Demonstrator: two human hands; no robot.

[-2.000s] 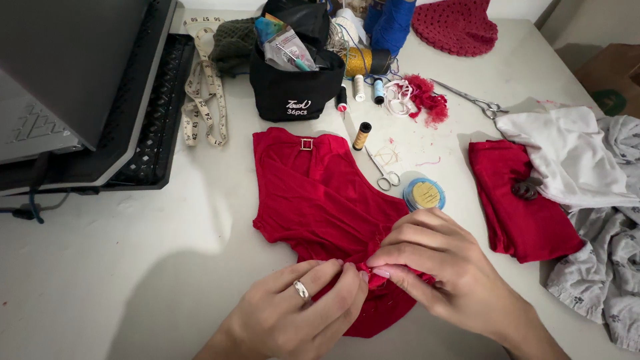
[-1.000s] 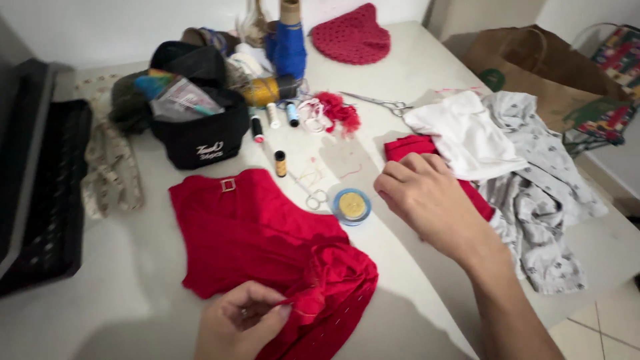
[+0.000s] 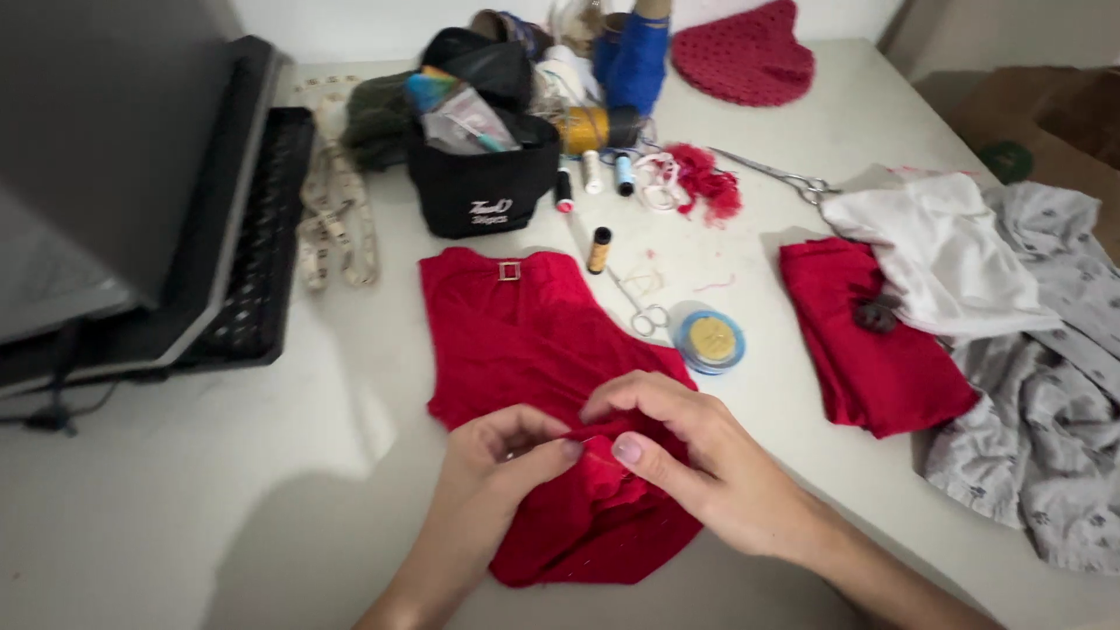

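A red fabric garment (image 3: 516, 350) with a small metal buckle (image 3: 509, 271) near its top lies on the white table. My left hand (image 3: 503, 468) pinches a gathered fold of it between thumb and fingers. On the right side of the same fold, my right hand (image 3: 691, 464) grips the cloth, its fingers curled over the far side. A thin light line, a needle or thread, shows between the hands; which one I cannot tell. Pale stitches or pins dot the lower edge. Small scissors (image 3: 643, 311) and a round blue-rimmed container (image 3: 710, 342) lie just beyond the garment.
A black pouch (image 3: 481, 188), thread spools (image 3: 599, 250) and a yellow cone of thread (image 3: 584, 129) stand behind. A measuring tape (image 3: 332, 219) lies beside a laptop stand (image 3: 219, 289) at left. Larger scissors (image 3: 779, 175), folded red cloth (image 3: 866, 367), white cloth (image 3: 954, 254) and grey printed cloth (image 3: 1050, 420) are at right.
My right hand, over the folded red cloth at right one second ago, is back at the garment beside my left hand and holds its fold. The view has swung back left.
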